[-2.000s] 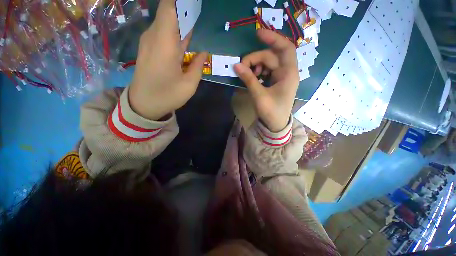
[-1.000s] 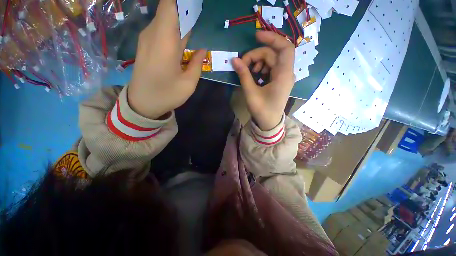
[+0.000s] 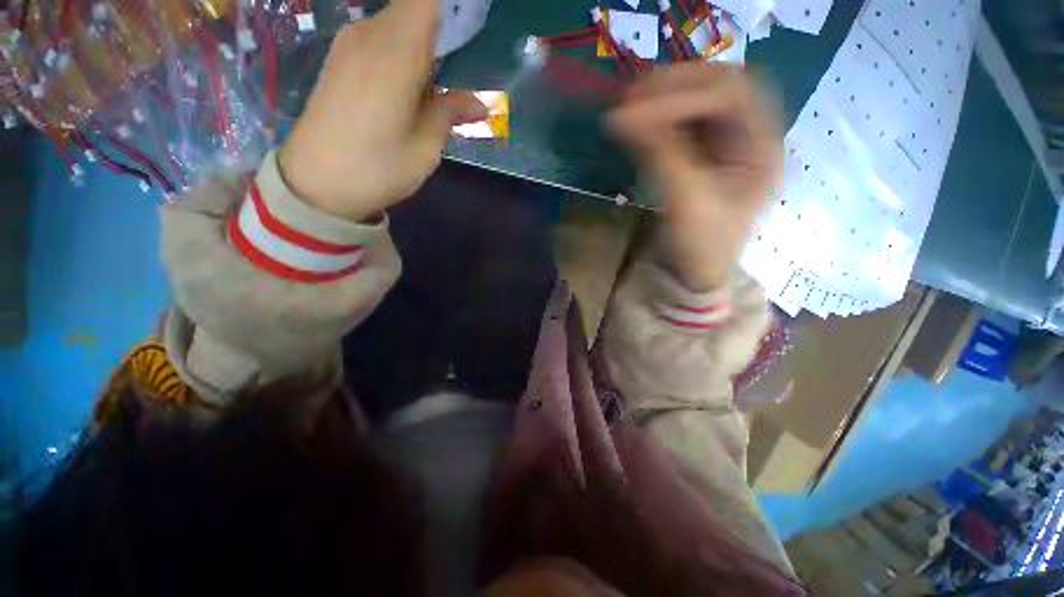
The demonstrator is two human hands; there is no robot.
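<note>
My left hand (image 3: 368, 128) is at the bench's front edge, with its thumb on an amber flexible circuit (image 3: 497, 117). Part of the circuit is hidden under the hand, and a pale or shiny patch shows beside the thumb. A white pad strip (image 3: 462, 23) shows at the fingers of this hand, cut off by the top edge. My right hand (image 3: 706, 146) is blurred over the bench, apart from the circuit. Whether it holds anything cannot be told. A tiny white connector plug (image 3: 621, 199) shows at the bench edge.
Finished parts (image 3: 630, 35) with red wires lie at the top middle. White die-cut sheets (image 3: 863, 152) are fanned at right. Wired amber parts in clear plastic (image 3: 175, 70) lie at left. An open cardboard carton (image 3: 834, 373) stands below the bench at right.
My right hand has moved right, away from the circuit. The white pad that stuck out between the hands no longer shows there. My left hand and the circuit sit slightly higher in view.
</note>
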